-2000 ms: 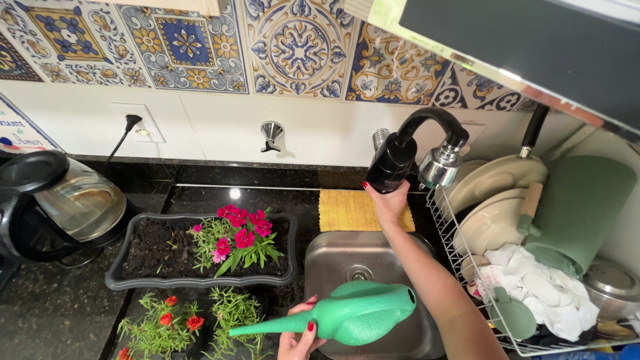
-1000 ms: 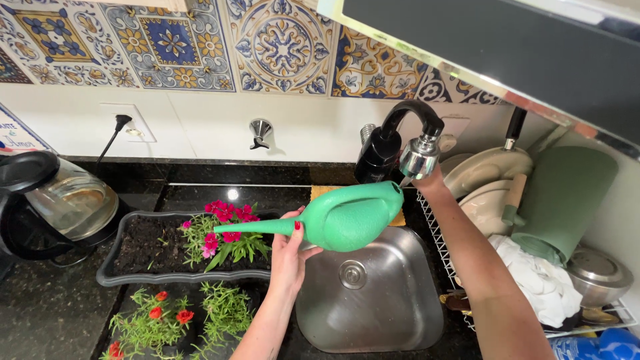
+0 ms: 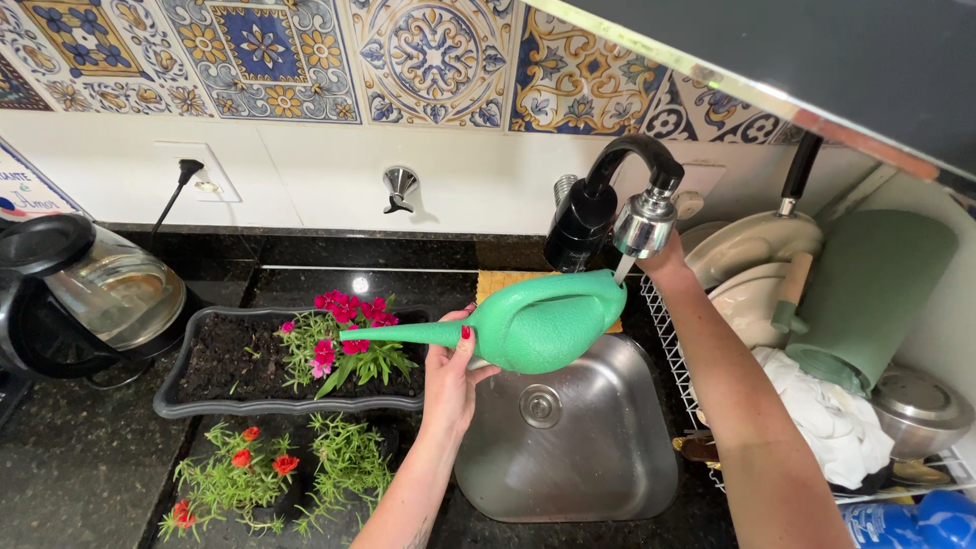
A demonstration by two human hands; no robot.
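Observation:
My left hand (image 3: 456,366) grips a green plastic watering can (image 3: 553,324) at the base of its long spout, which points left. The can is above the stainless steel sink (image 3: 579,457), its filling opening under the chrome head of the black faucet (image 3: 644,221). A stream of water runs from the faucet into the can. My right hand (image 3: 665,255) is behind the faucet head, its fingers mostly hidden, so what it holds cannot be told. A yellow cloth (image 3: 499,284) lies behind the can.
Left of the sink are a planter (image 3: 229,408) with soil and pink flowers, red-flowered plants (image 3: 244,465) and a glass kettle (image 3: 122,282). A wire dish rack (image 3: 671,343) with plates stands on the right. A dark panel (image 3: 801,69) overhangs the upper right.
The watering can has risen from low over the sink to the faucet head. My right hand has moved from the black faucet body to behind the chrome head. Running water now shows.

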